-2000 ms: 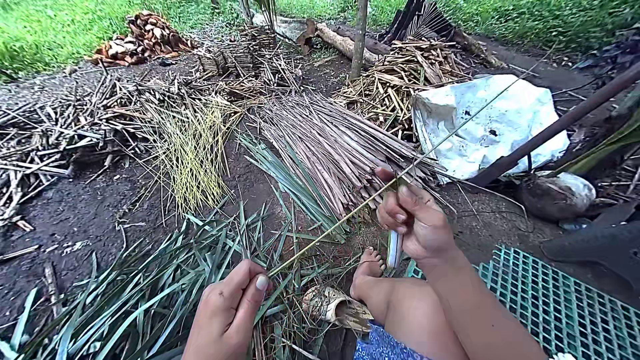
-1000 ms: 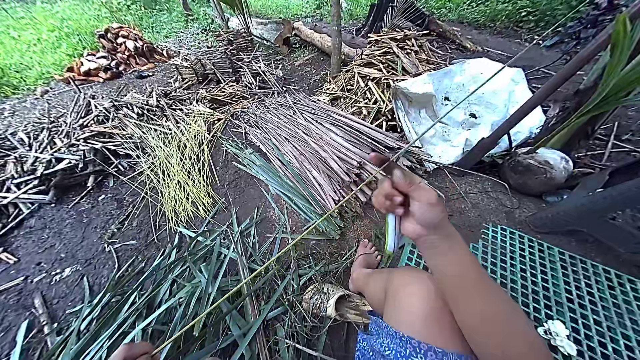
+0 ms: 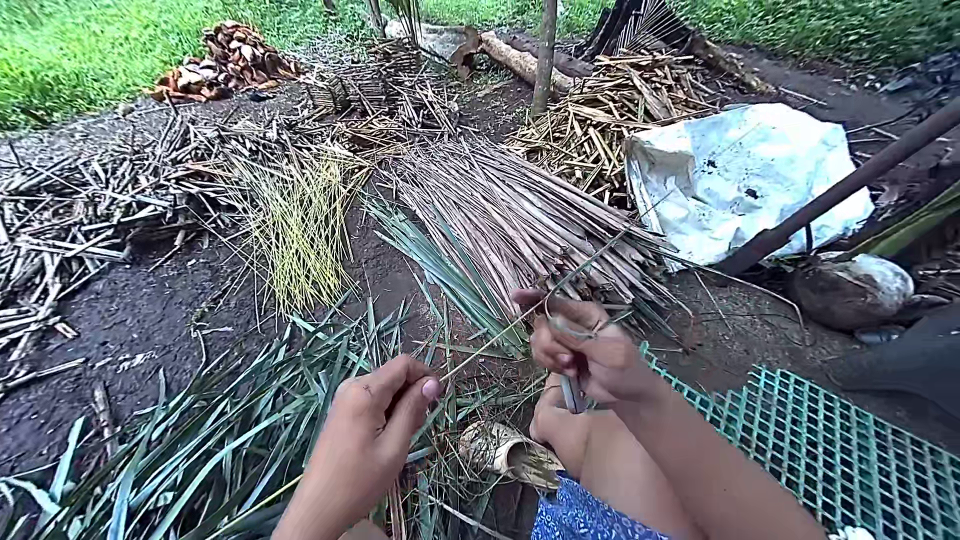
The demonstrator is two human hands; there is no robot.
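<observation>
My left hand (image 3: 375,424), at lower centre, pinches a thin palm leaf midrib (image 3: 491,341) between thumb and fingers. The midrib runs up and right to my right hand (image 3: 577,337), whose fingers are closed around it and around a knife (image 3: 573,394), of which only a short pale part shows below the fist. A green strip of leaf curls about the right fingers. Under the left hand lie loose green palm leaflets (image 3: 247,420). Beyond the hands, yellow-green stripped midribs (image 3: 304,232) are spread on the soil, beside a bundle of dry brown stalks (image 3: 502,217).
A white sack (image 3: 742,172) lies at right behind a slanting dark pole (image 3: 847,187). Below them are a coconut (image 3: 851,289) and green plastic mesh (image 3: 817,442). A cut hollow stem piece (image 3: 510,454) lies near my foot. Dry sticks (image 3: 90,202) cover the left; a husk pile (image 3: 225,60) stands behind.
My left hand, low at the frame's bottom edge one second ago, is now higher and closer to my right hand. A curled green strip now shows at the right fingers.
</observation>
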